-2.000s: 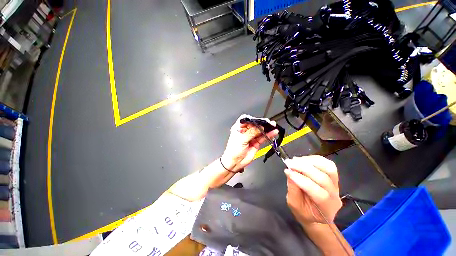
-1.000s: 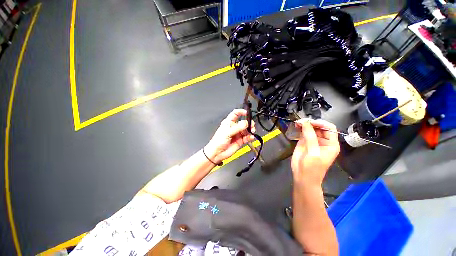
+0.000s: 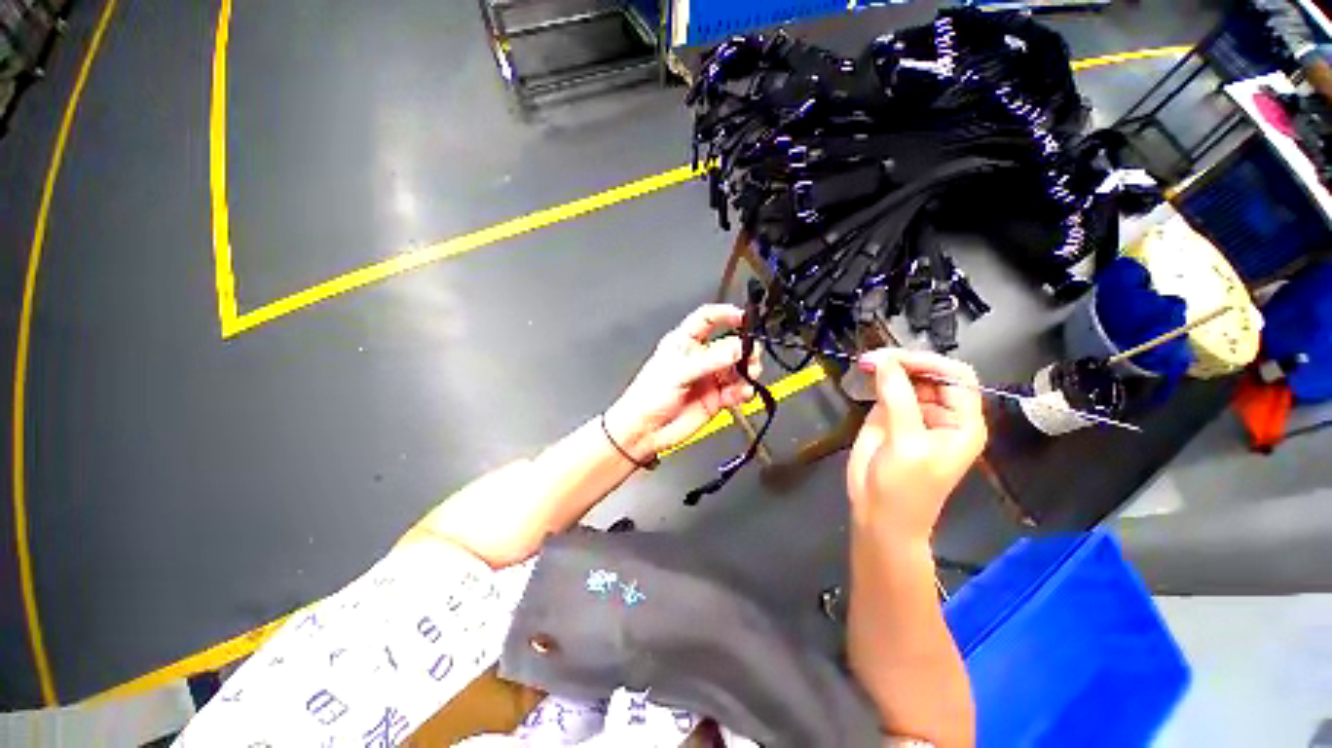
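Note:
My left hand is bare, with a dark band on the wrist, and holds a narrow black bag strap upright between thumb and fingers. The strap's lower end dangles, curving down to the left. My right hand pinches a thin rod-like applicator. Its long end sticks out to the right and its dark front end points left at the strap. Whether the tip touches the strap is too small to tell. The strap pile lies beyond the hands on the dark table, with silver metal fittings.
A dark bottle with a white label stands at the table's right side, near a cup with blue cloth, a tan stick and a yellow lump. A blue bin is at lower right. Metal shelving stands behind.
The strap has gone from lying across my fingers to hanging from my left hand. My right hand has turned, so the rod now points out to the right. The view has shifted.

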